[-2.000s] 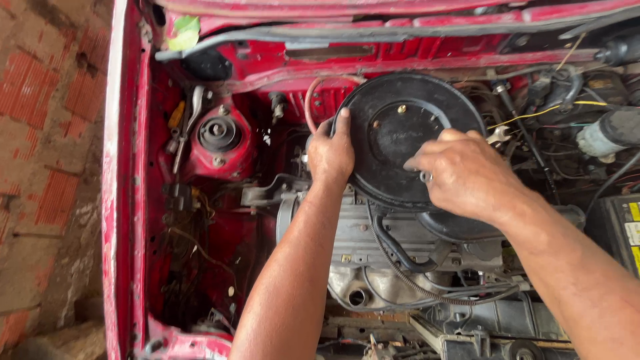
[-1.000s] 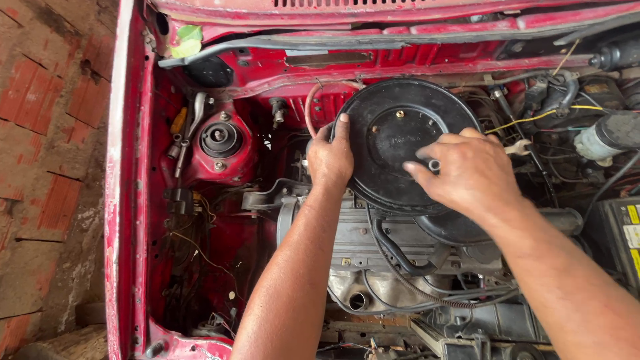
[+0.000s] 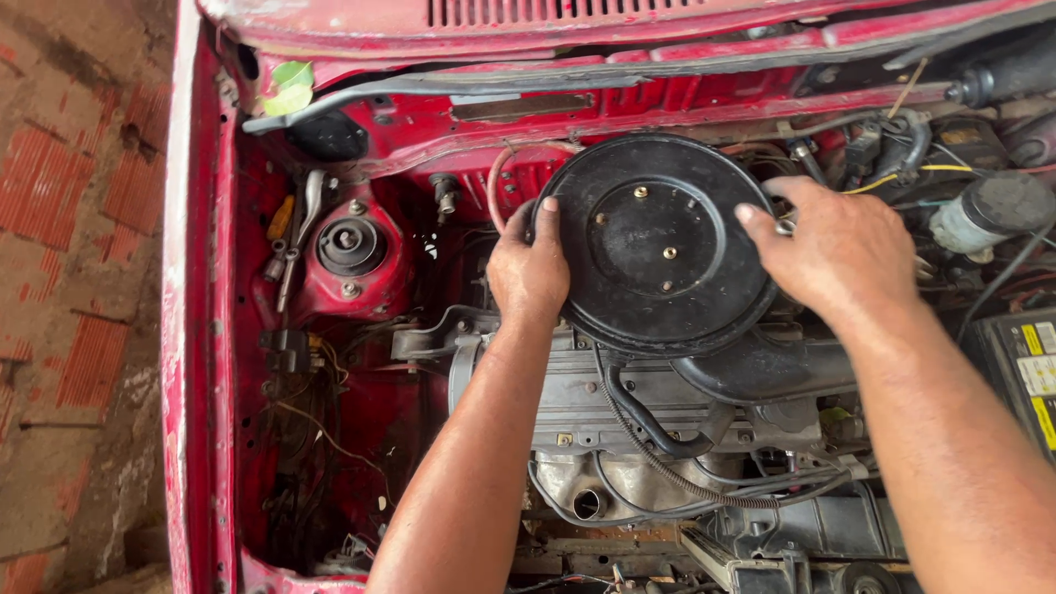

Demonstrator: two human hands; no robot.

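A round black air filter housing point(image 3: 652, 318) sits above the engine's valve cover point(image 3: 569, 396), with brass-coloured nuts point(image 3: 670, 253) on its recessed centre. My left hand point(image 3: 532, 268) grips the housing's left rim, thumb on top and fingers partly hidden beyond the edge. At the right rim is my right hand point(image 3: 837, 243), its thumb by the edge and its fingers curled around a small shiny metal piece point(image 3: 785, 225), mostly hidden. Whether that hand also grips the rim, I cannot tell. A black intake duct point(image 3: 767, 367) runs right from below the housing.
Wrenches and a socket tool point(image 3: 289, 272) lie beside the red strut tower point(image 3: 351, 247) at the left. A car battery point(image 3: 1023, 371) stands at the right, below a fluid reservoir point(image 3: 990, 214). Cables and a corrugated hose point(image 3: 685, 483) cross the engine front. Green leaves point(image 3: 289, 89) rest near the cowl.
My right hand has moved from over the housing's centre to its right rim, uncovering the nuts on the lid. My left hand remains at the left rim.
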